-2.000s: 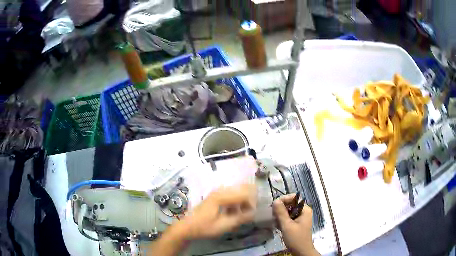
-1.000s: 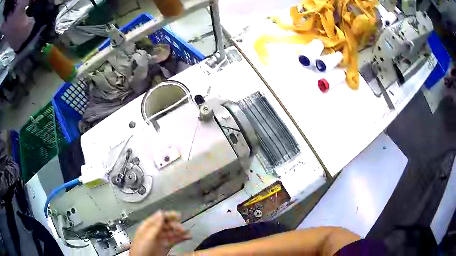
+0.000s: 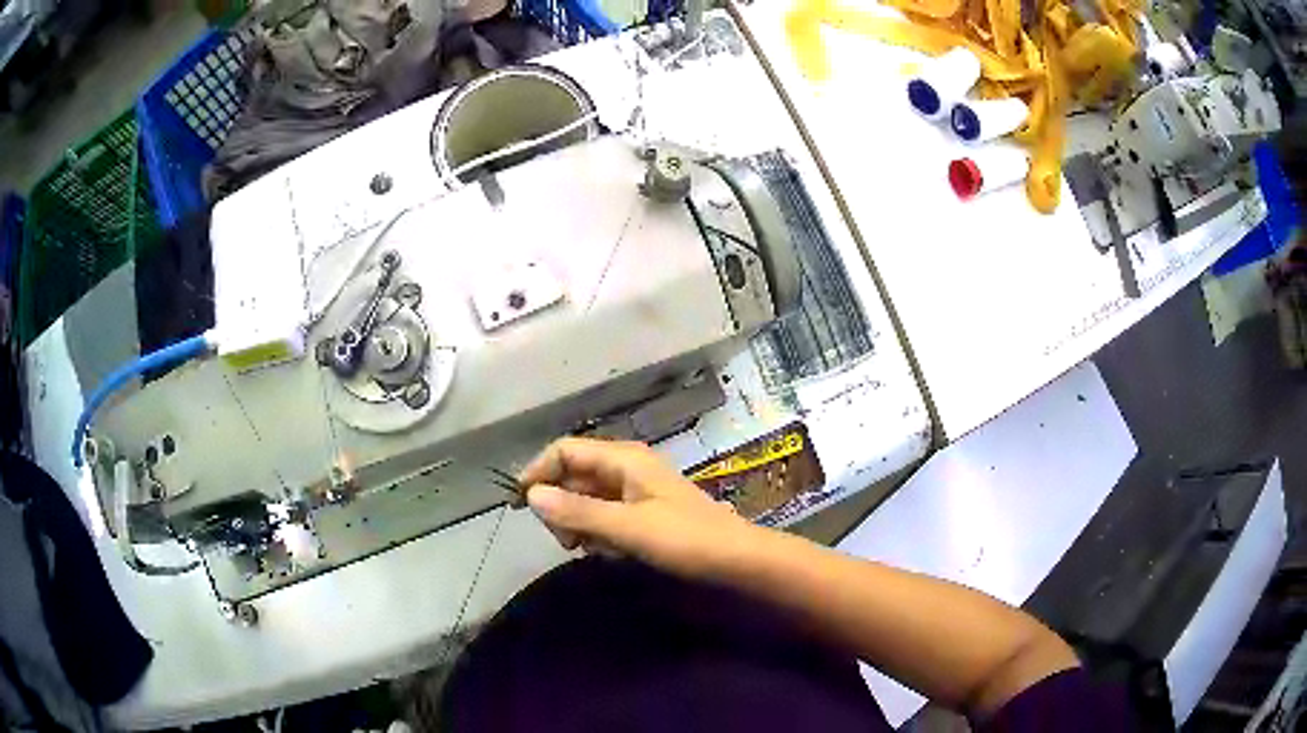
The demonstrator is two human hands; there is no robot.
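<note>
The off-white sewing machine head [image 3: 573, 308] lies across the middle, with a round disc tensioner [image 3: 384, 355] on its arm. My right hand [image 3: 602, 494] is in front of the arm, thumb and fingers pinched on a small dark pointed item that looks like thread snips [image 3: 510, 487]. Most of that item is hidden by the fingers. A faint thin line, perhaps thread, runs down from near the fingertips. The needle area [image 3: 287, 530] is at the lower left, small and blurred. My left hand is not in view.
A table cut-out tray [image 3: 767, 473] holds a yellow item beside my right forearm. A blue hose [image 3: 136, 375] is at the left. White spools [image 3: 946, 86] and yellow strips [image 3: 1054, 86] lie at the upper right. Crates [image 3: 201, 108] stand behind.
Two hands were over the machine two seconds ago; only my right hand shows now. Since one second ago the view has shifted and the hand shows higher and further right, with dark tips showing.
</note>
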